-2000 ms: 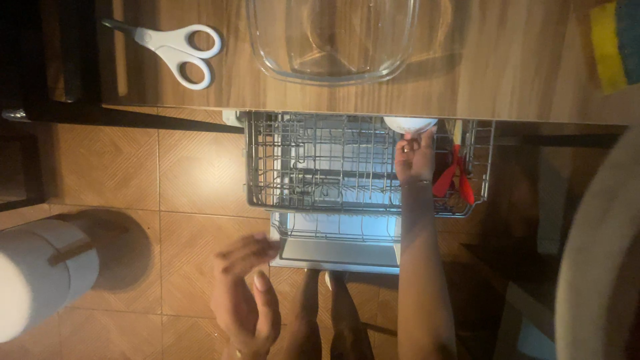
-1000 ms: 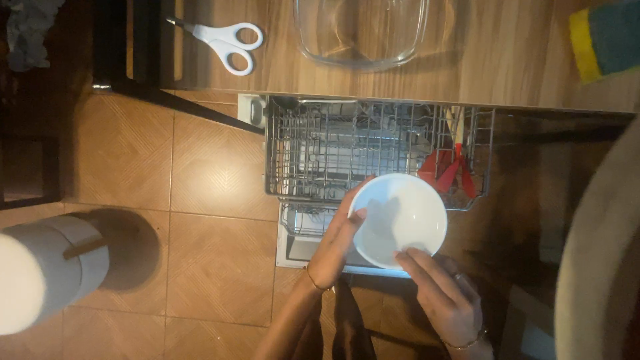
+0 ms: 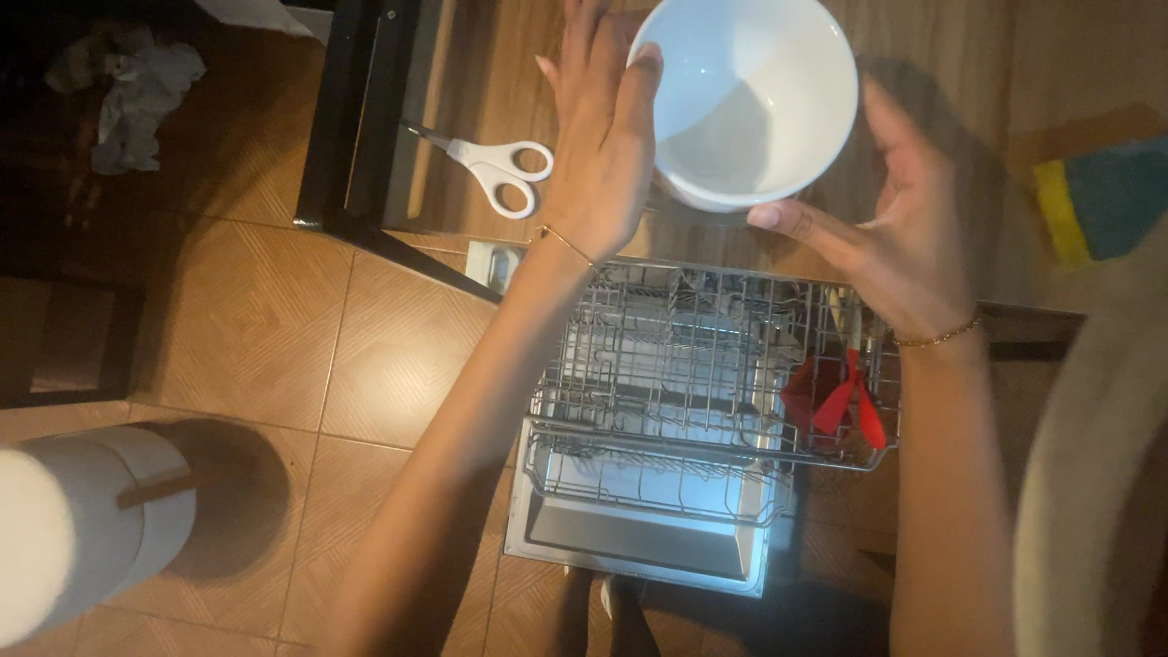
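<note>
A white bowl (image 3: 753,100) is held over the wooden countertop, its inside facing me. My left hand (image 3: 607,137) grips its left rim, the thumb over the edge. My right hand (image 3: 899,210) holds the lower right side, thumb beneath the rim and fingers partly hidden behind the bowl. White-handled scissors (image 3: 497,173) lie on the counter just left of my left hand. Below both hands, the dishwasher's upper wire rack (image 3: 675,365) is pulled out, with red utensils (image 3: 849,406) at its right side. Whatever lies behind the bowl is hidden.
The lowered dishwasher door (image 3: 639,538) is under the racks. A yellow and green sponge or cloth (image 3: 1104,201) lies at the counter's right. A white cylindrical bin (image 3: 100,529) stands on the tiled floor at left, and crumpled pale material (image 3: 137,100) is at upper left.
The bowl was in the rack two seconds ago with my right hand at it. Both hands then held it over the rack, and it has since moved up over the counter.
</note>
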